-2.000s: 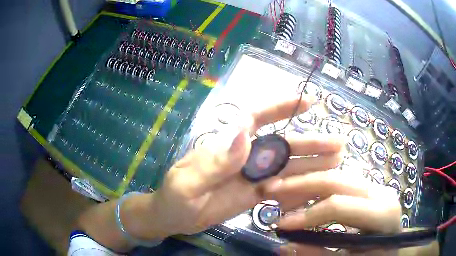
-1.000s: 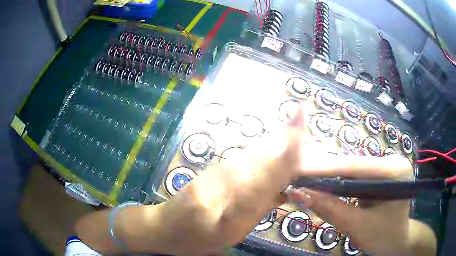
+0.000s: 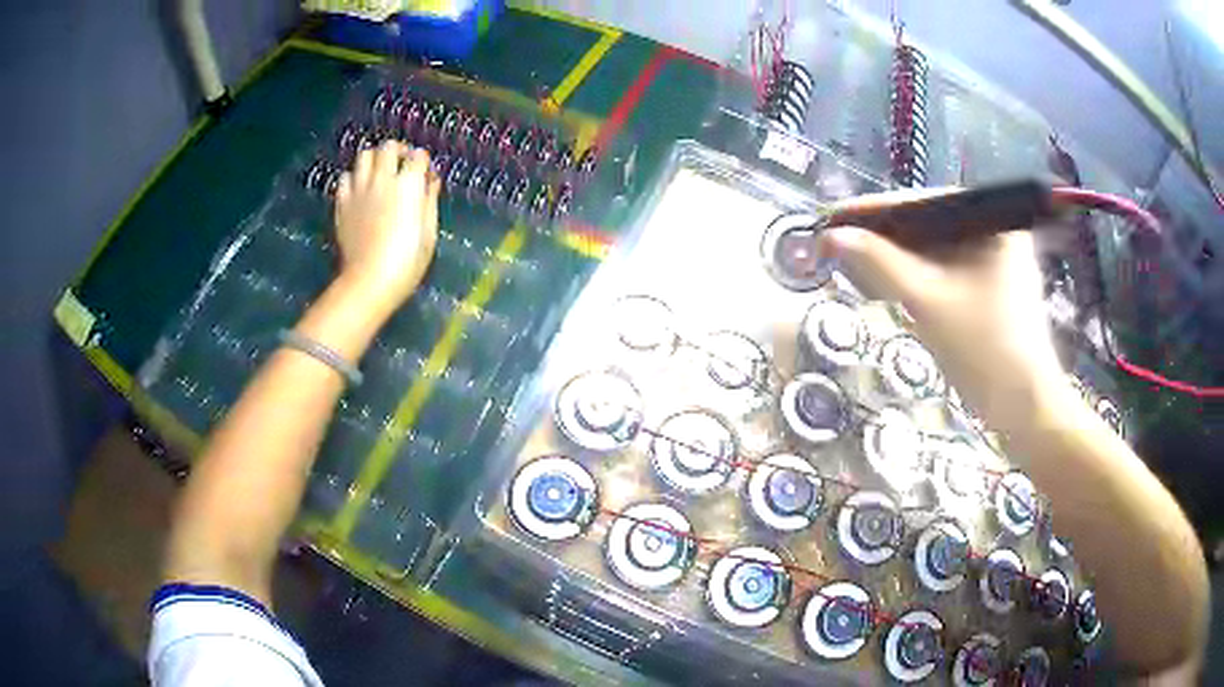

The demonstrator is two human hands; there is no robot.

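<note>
Small round speakers [image 3: 651, 542] lie flat in a clear round-pocket tray [image 3: 571, 604]. My right hand [image 3: 926, 289] holds a dark pen-like test probe [image 3: 946, 215] with a red cable; its tip is near a speaker [image 3: 801, 250] at the tray's top. My left hand [image 3: 385, 222], with a bracelet at the wrist, is at the rows of speakers [image 3: 503, 179] standing on edge in the clear slotted tray [image 3: 336, 315]. Its fingertips point down at the near row; whether they grip a speaker is hidden.
A back tray holds speakers in upright columns [image 3: 909, 114] with wires sticking up and a white label [image 3: 787, 150]. A blue box [image 3: 463, 30] with yellow papers stands at the far left. Yellow and red tape lines cross the green mat [image 3: 175, 201]. The red cable [image 3: 1154, 373] loops at the right.
My left hand has moved from the round-pocket tray to the slotted tray's rows. My right hand has moved up and back with the probe, uncovering the near speakers. The view has shifted slightly.
</note>
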